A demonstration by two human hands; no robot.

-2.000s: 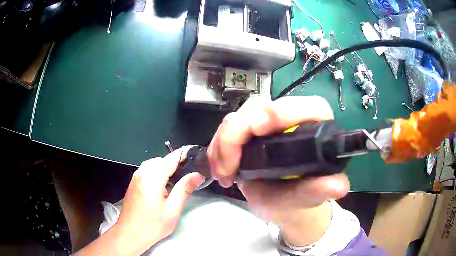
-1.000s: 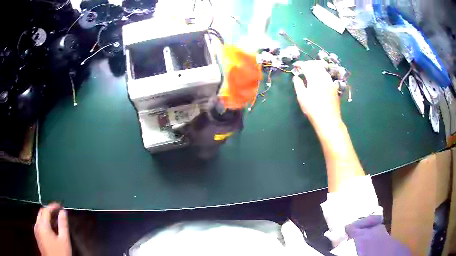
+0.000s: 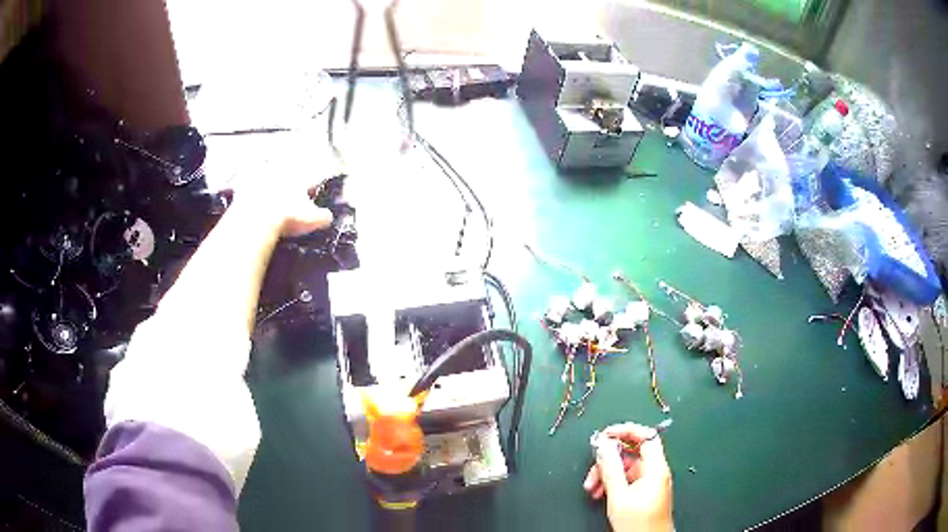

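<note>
My left hand reaches to the heap of black housings at the far left. Its fingers are at a dark housing behind the screw feeder; glare blurs them, and whether they grip is unclear. My right hand is low at right of centre, cut off by the lower edge, fingertips closed on a small pale wired component with thin leads. More wired components lie in loose clusters beyond it. The screwdriver's orange wrapping shows in front of the feeder; its black body is mostly hidden or cut off.
The pale grey screw feeder stands at centre with open compartments on top. A second grey box stands at the back. A plastic bottle and clear and blue bags are at the right. Black cables run behind the feeder.
The view has shifted up and forward. My left hand has gone from the bench's front edge to the housings. My right hand has come back from the component cluster with a component in its fingers.
</note>
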